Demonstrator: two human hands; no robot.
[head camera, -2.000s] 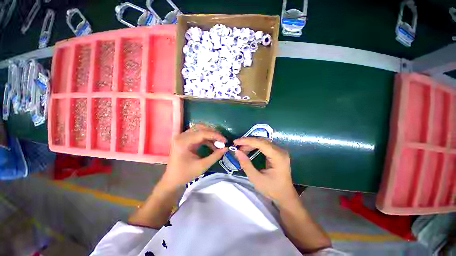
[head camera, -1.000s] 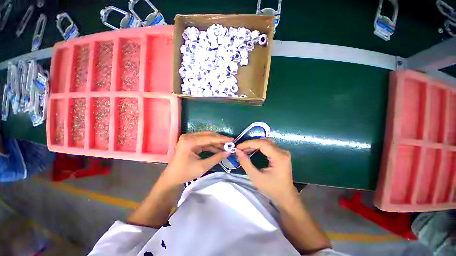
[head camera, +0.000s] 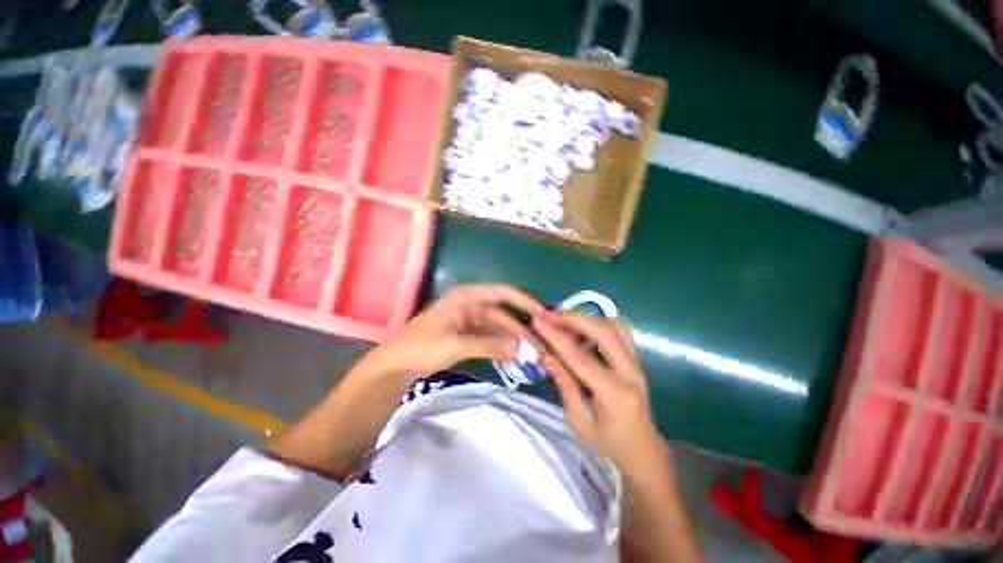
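My left hand (head camera: 475, 324) and my right hand (head camera: 599, 368) meet in front of my body at the bench edge. A small white ring (head camera: 527, 352) shows between the fingers, blurred; my left fingertips hold it. My right fingers touch beside it, and whether they hold anything is hidden. A loop unit (head camera: 594, 300) lies behind and under the hands, its white curved end showing beyond the right fingers. An open brown carton (head camera: 599, 209) with a pile of white rings stands on the green bench beyond the hands.
A pink compartment tray (head camera: 354, 189) with tiny hardware is left of the carton. Another pink tray (head camera: 880, 412) is at the right. Stacked loop units (head camera: 83, 132) lie far left. Single loop units (head camera: 845, 121) lie beyond the pale strip (head camera: 759, 181).
The view has turned and shifted, so the trays and carton appear tilted. My hands have closed tighter together, and the ring now shows lower between the fingers. Loop units beyond the strip have shifted.
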